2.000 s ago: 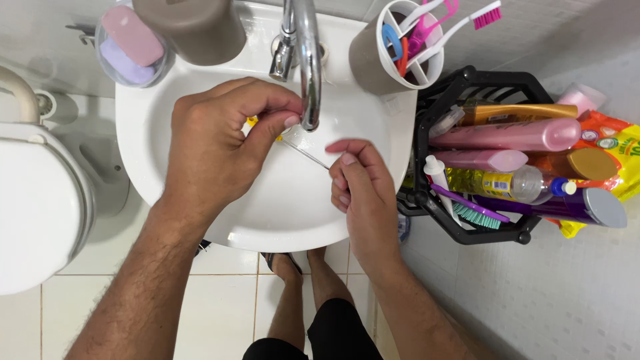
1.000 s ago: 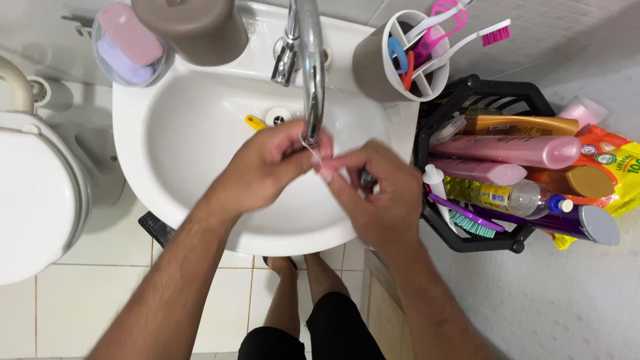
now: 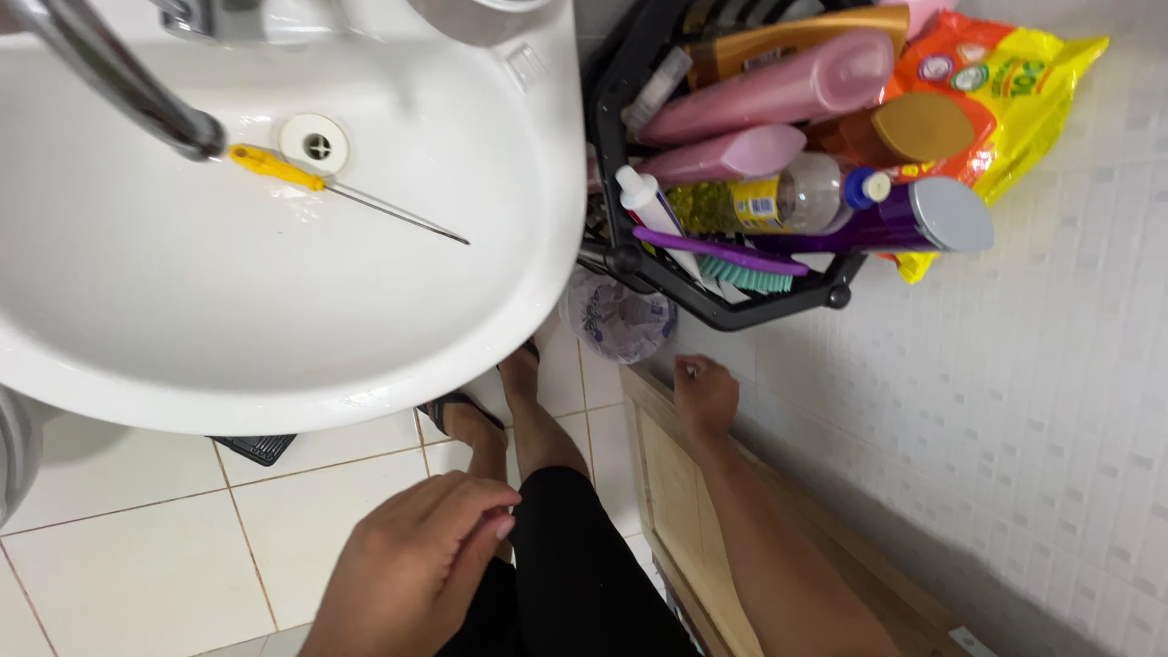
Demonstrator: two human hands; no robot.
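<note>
My left hand (image 3: 420,557) is curled below the sink's front edge, thumb near the fingertips, with nothing visible in it. Farther right, above the bin side of the floor, my right hand (image 3: 706,392) is closed near the wooden door; a small pale spot shows at its fingers, and I cannot tell what it is. A thin metal tool with a yellow handle (image 3: 276,168) lies in the white sink (image 3: 274,310), its handle beside the drain (image 3: 316,144) and its shaft pointing right. The chrome faucet (image 3: 137,78) reaches over the basin from upper left.
A black basket (image 3: 730,315) holds bottles, a toothpaste tube (image 3: 650,201) and a purple brush (image 3: 721,249). Behind is a yellow-orange wipes pack (image 3: 1013,100). A lined bin (image 3: 620,319) stands below. A wooden door (image 3: 671,465) is beside the tiled wall.
My hands were together under the faucet; now they are apart, away from the basin. Two seconds ago they held the thin tool, which lies in the sink now. The view has shifted right.
</note>
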